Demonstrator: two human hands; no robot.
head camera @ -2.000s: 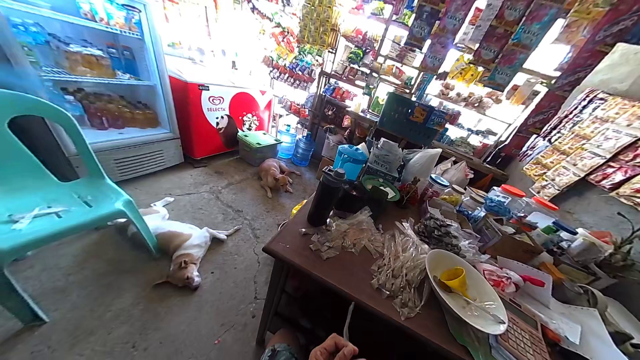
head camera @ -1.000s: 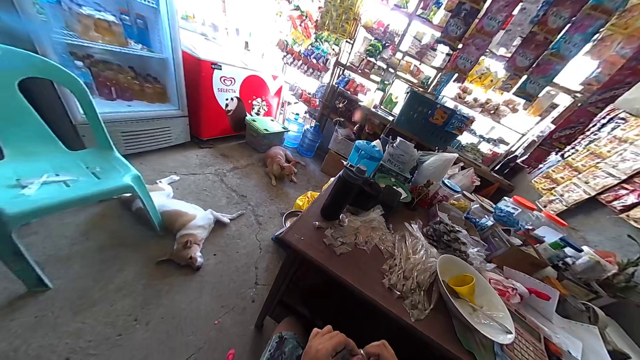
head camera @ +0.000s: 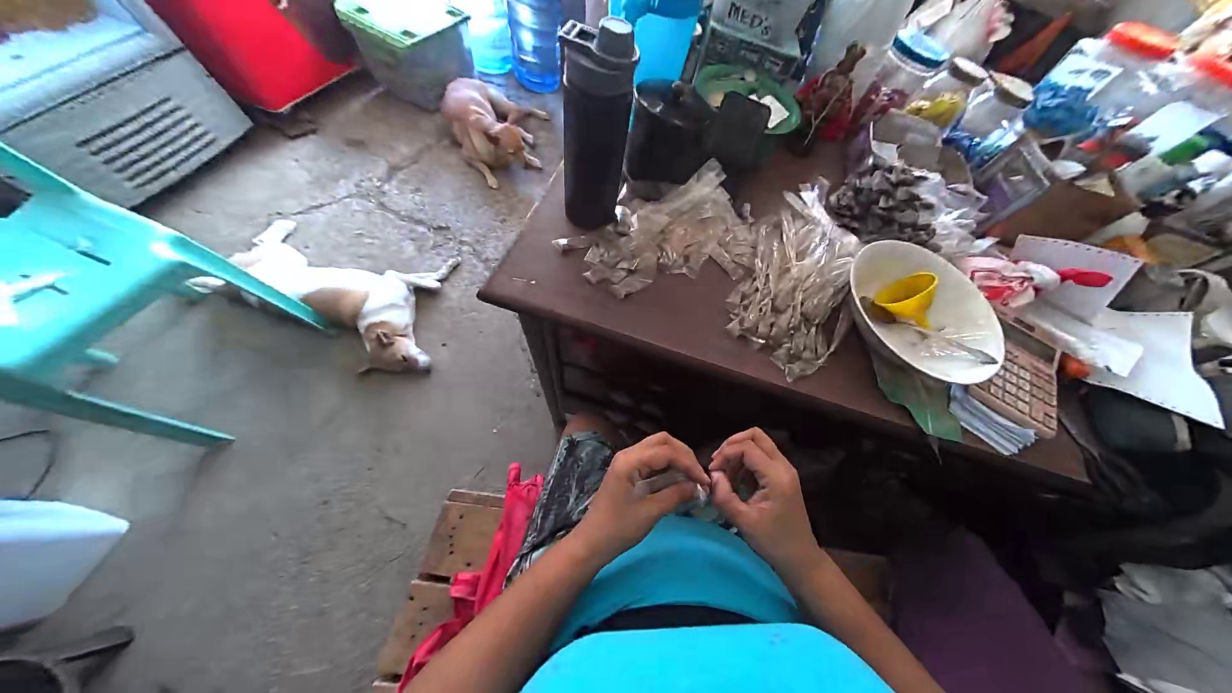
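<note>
My left hand (head camera: 645,491) and my right hand (head camera: 762,493) meet over my lap, fingertips pinching a small clear plastic piece (head camera: 703,495) between them; its contents cannot be made out. Beyond them, on the brown table (head camera: 654,322), lie a heap of small filled plastic packets (head camera: 799,279) and a looser heap of plastic packets (head camera: 674,231) to its left. Dark packets (head camera: 890,200) sit behind. A white bowl (head camera: 871,274) at the right holds a yellow funnel (head camera: 907,298) and a spoon.
A black tumbler (head camera: 599,125) stands at the table's back left. A calculator (head camera: 1020,385), papers (head camera: 1155,356) and lidded jars (head camera: 1068,87) crowd the right. On the floor, a white-and-tan dog (head camera: 356,298) lies near a teal plastic chair (head camera: 173,279); a brown dog (head camera: 486,130) lies farther back.
The view has tilted down, showing my lap and forearms. Two seconds ago only one hand showed at the bottom edge; now both are in view with fingertips together.
</note>
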